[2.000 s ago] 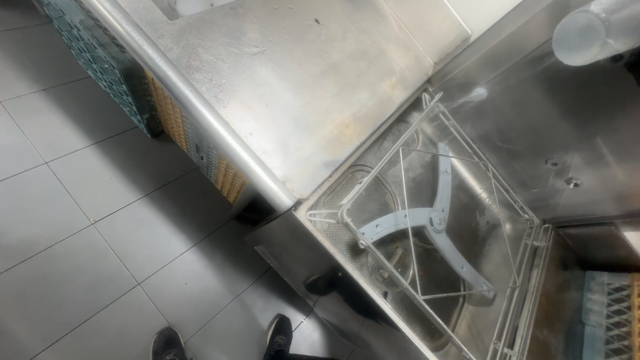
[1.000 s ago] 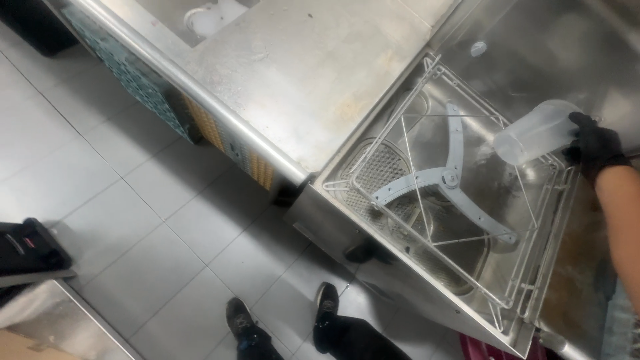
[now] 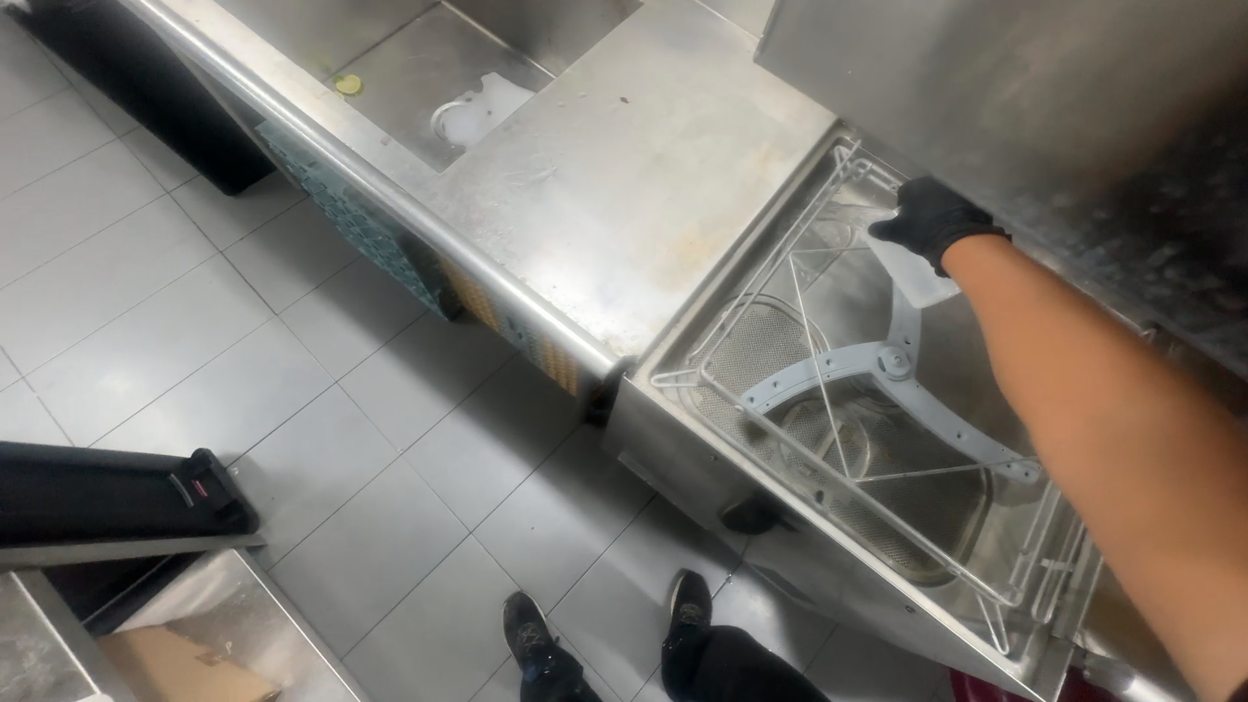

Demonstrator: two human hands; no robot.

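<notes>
My right hand [image 3: 938, 222], in a black glove, reaches in from the right and grips a translucent plastic container [image 3: 909, 263], partly hidden by the hand. It is over the far corner of an open commercial dishwasher. Below it lie the wire rack frame [image 3: 799, 302], the grey three-armed spray arm [image 3: 894, 361] and the perforated metal filter [image 3: 756, 356]. My left hand is out of view.
Left of the dishwasher is a steel counter [image 3: 624, 185] with a sink [image 3: 419, 78] holding a white object [image 3: 483, 109] and a lime piece [image 3: 347, 85]. Racks [image 3: 361, 219] stand beneath. A black bin [image 3: 127, 492] and a cardboard piece [image 3: 185, 668] are at lower left.
My right hand has moved with the container from the right side of the dishwasher to its far corner. Two seconds ago the container was at the upper right. The view has shifted.
</notes>
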